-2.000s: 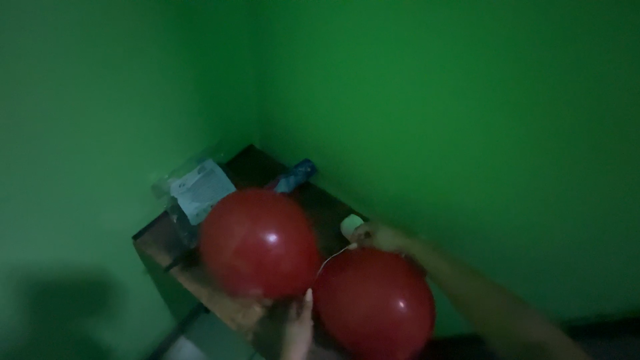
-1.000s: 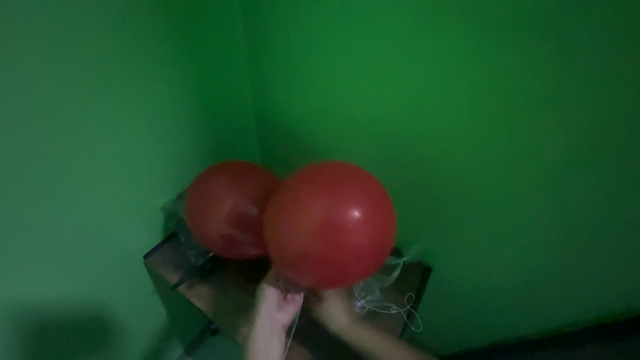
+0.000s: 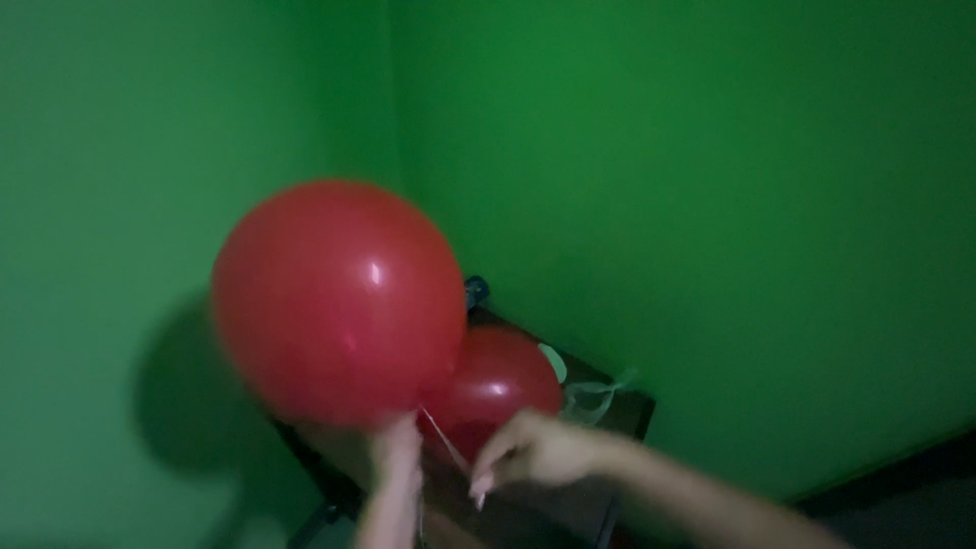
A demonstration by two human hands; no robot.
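A large red balloon is held up at the left of centre, with my left hand blurred at its underside, gripping around its neck. A thin white string runs from below this balloon to my right hand, whose fingertips pinch it. Behind my hands a second red balloon rests low over the dark table, partly hidden by the first balloon and my right hand. More string hangs beside my left wrist.
The dark table stands in the corner of green walls. On it are a pale green oval item, a translucent plastic strip or bag and a dark blue object by the wall.
The balloon held by my left hand has moved left. My right hand has drawn away to the right with the string, which now stretches between my hands. The other balloon now shows at the right.
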